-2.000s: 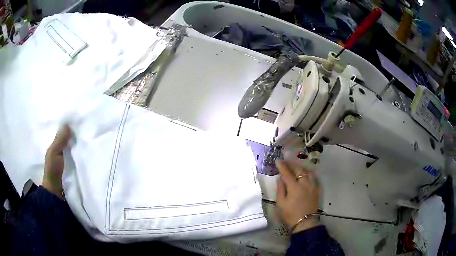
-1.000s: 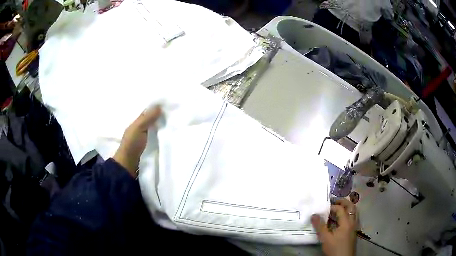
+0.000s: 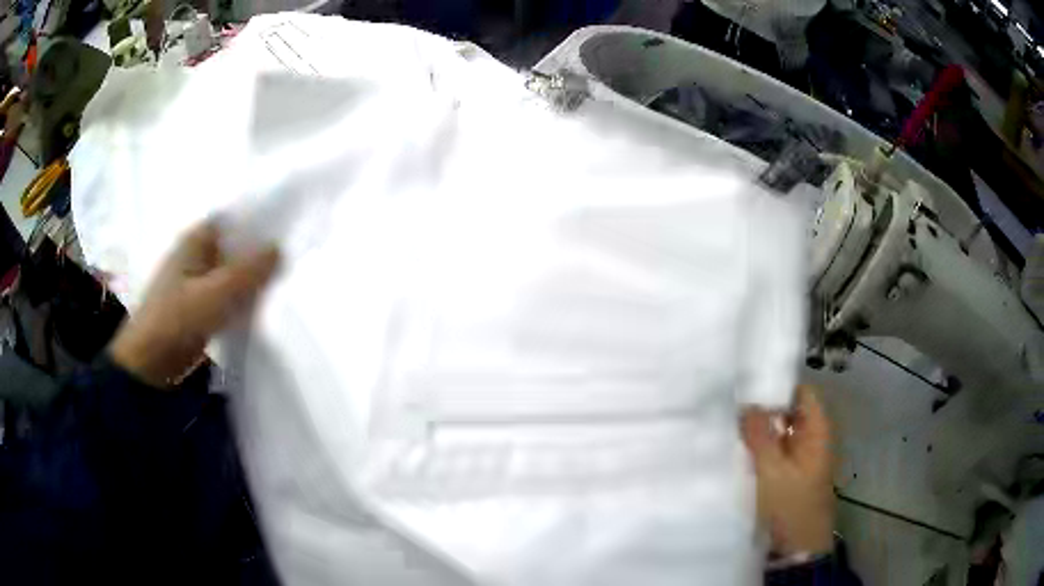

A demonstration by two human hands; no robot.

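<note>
A large white garment panel [image 3: 572,343] is lifted and blurred in front of me, held between my two hands. Dark stitching shows faintly low on it. My left hand [image 3: 200,300] is closed on its left part. My right hand [image 3: 793,458] is closed on its right edge, near the sewing machine [image 3: 927,275]. A second white garment piece [image 3: 149,149] lies behind at the upper left, with a small stitched rectangle near its top. The needle area and most of the machine bed at left are hidden by the panel.
A pale tub [image 3: 595,52] with dark cloth [image 3: 710,115] stands behind the machine. A red-handled tool [image 3: 930,105] stands up at the machine head. Yellow coiled material [image 3: 46,187] and clutter lie at the far left.
The panel has come up off the table, now blurred and covering the bare tabletop and lamp. My right hand has moved from the machine's needle area to the panel's edge. The view has shifted right.
</note>
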